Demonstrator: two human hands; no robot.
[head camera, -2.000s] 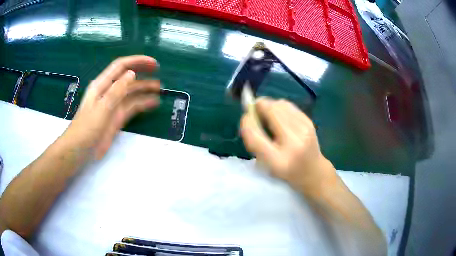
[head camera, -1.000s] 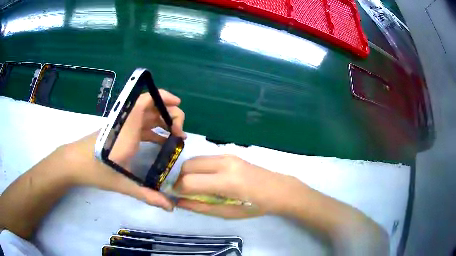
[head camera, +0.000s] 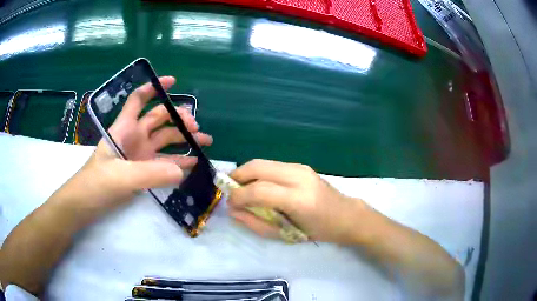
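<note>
My left hand (head camera: 138, 141) holds a phone middle frame (head camera: 176, 120) tilted above the white cloth, fingers behind and through its open window, thumb across it. The frame has a silver-white rim, a grey-patched upper end and a wide black section at its lower right. An orange-gold edge strip (head camera: 207, 216) runs along that lower end. My right hand (head camera: 282, 200) grips a yellow-taped hand tool (head camera: 268, 214). Its pale front end is at the frame's lower right corner, by the upper end of the strip; whether it touches cannot be told. Its thin metallic rear end points down right.
A stack of several frames (head camera: 212, 288) lies at the near edge of the white cloth (head camera: 377, 247). A row of frames (head camera: 44, 91) lies on the green belt (head camera: 306, 111) at left, partly behind the held frame. A red tray (head camera: 353, 20) and clear plastic are at the far side.
My left hand has turned the frame, so its inside face and patterned end show. The tool tip is at the frame's corner. The separate frame at far right is no longer clearly seen.
</note>
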